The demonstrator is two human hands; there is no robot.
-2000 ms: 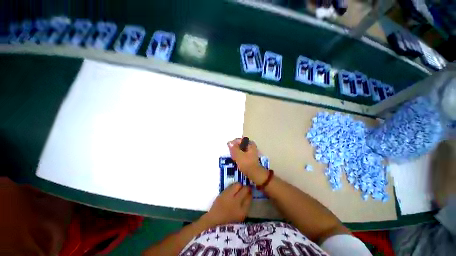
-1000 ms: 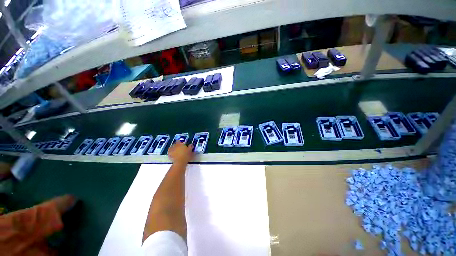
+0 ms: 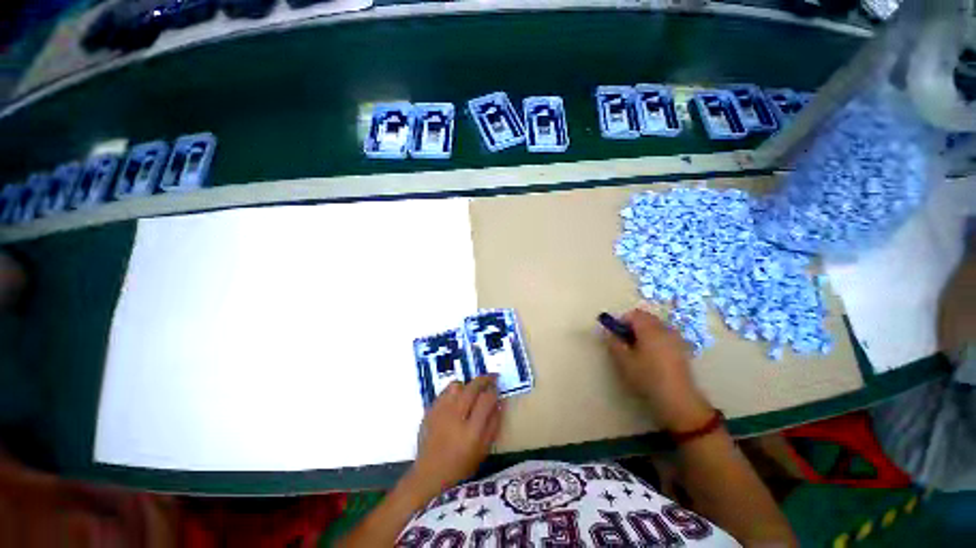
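Note:
Two housings with light-blue rims lie side by side where the white sheet meets the brown cardboard: the left housing (image 3: 441, 362) and the right housing (image 3: 501, 348). My left hand (image 3: 461, 423) rests on their lower edges, fingers bent; whether it grips them is unclear. My right hand (image 3: 655, 359) is at the lower left edge of the pile of light-blue inserts (image 3: 712, 257) and holds a short black hand tool (image 3: 616, 329). Whether its fingertips also hold an insert cannot be seen.
The white sheet (image 3: 278, 332) covers the bench's left part, brown cardboard (image 3: 567, 246) the right. A clear bag of inserts (image 3: 856, 182) stands beyond the pile. The green conveyor (image 3: 289, 118) carries rows of housings. Another person's arm (image 3: 958, 310) shows at the right edge.
The view has tilted down from the conveyor. The hand that reached to housings on the belt is back over the bench. Two housings now lie on the bench, and both hands are in view.

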